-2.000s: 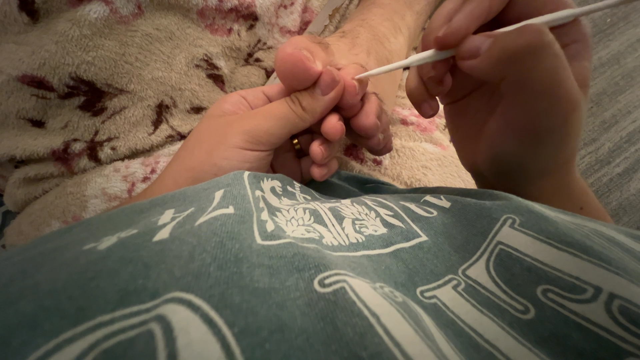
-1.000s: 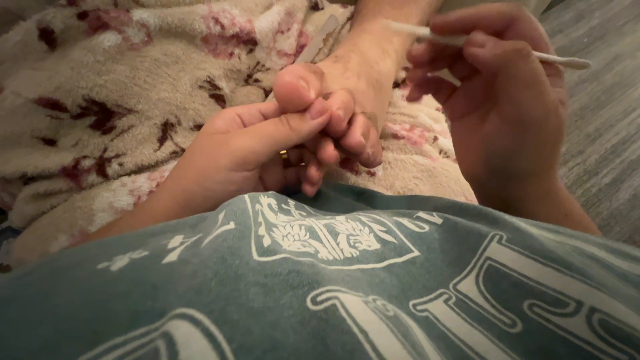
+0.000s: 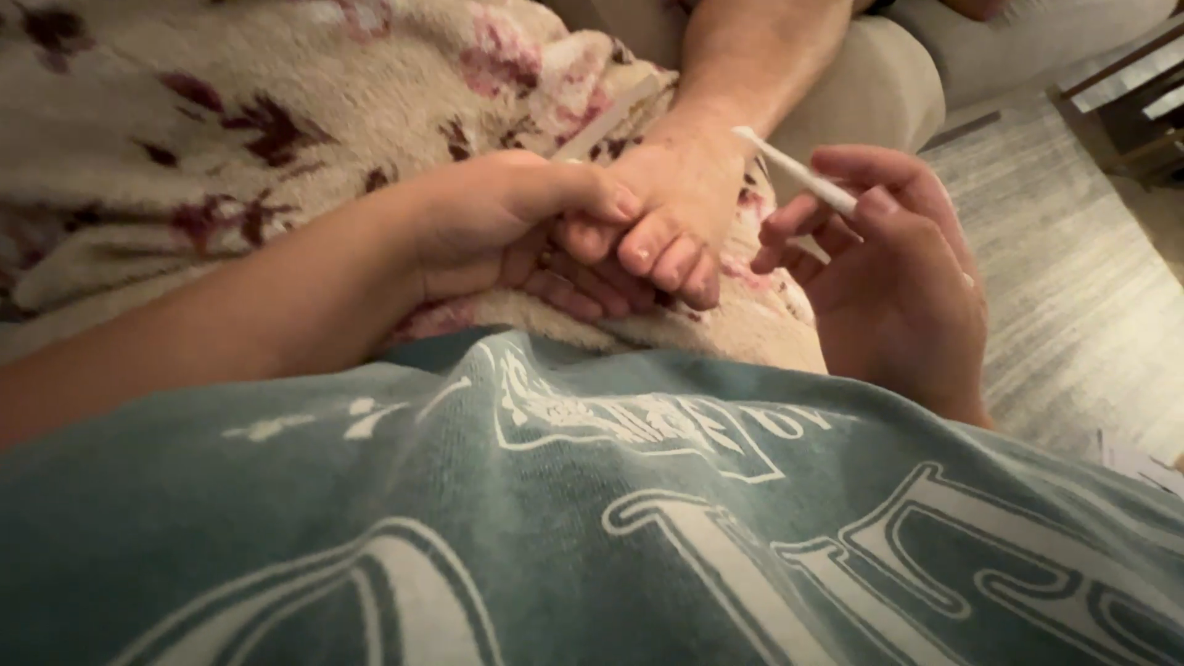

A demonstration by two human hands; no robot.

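Note:
Another person's bare foot [image 3: 689, 185] rests on a beige floral fleece blanket [image 3: 370, 83], toes toward me. My left hand [image 3: 518, 227] holds its toe side, with the thumb on top by the big toe and the fingers under the toes. My right hand [image 3: 888, 250] is to the right of the foot and grips a slim white stick-like tool [image 3: 800, 174] between thumb and fingers. The tool's pale tip points up and left, close to the ankle in the picture; whether it touches the skin I cannot tell.
A flat pale strip, perhaps a nail file [image 3: 606, 120], lies on the blanket beside the foot. Beyond are a beige upholstered seat [image 3: 888, 79], a grey wood-look floor [image 3: 1064, 240] and a dark piece of furniture [image 3: 1142, 102]. My green printed shirt [image 3: 555, 518] fills the near side.
The tool's tip was at the toes two seconds ago and is now away from them. My left hand has shifted its hold around the big toe. The view has moved, showing more leg and floor.

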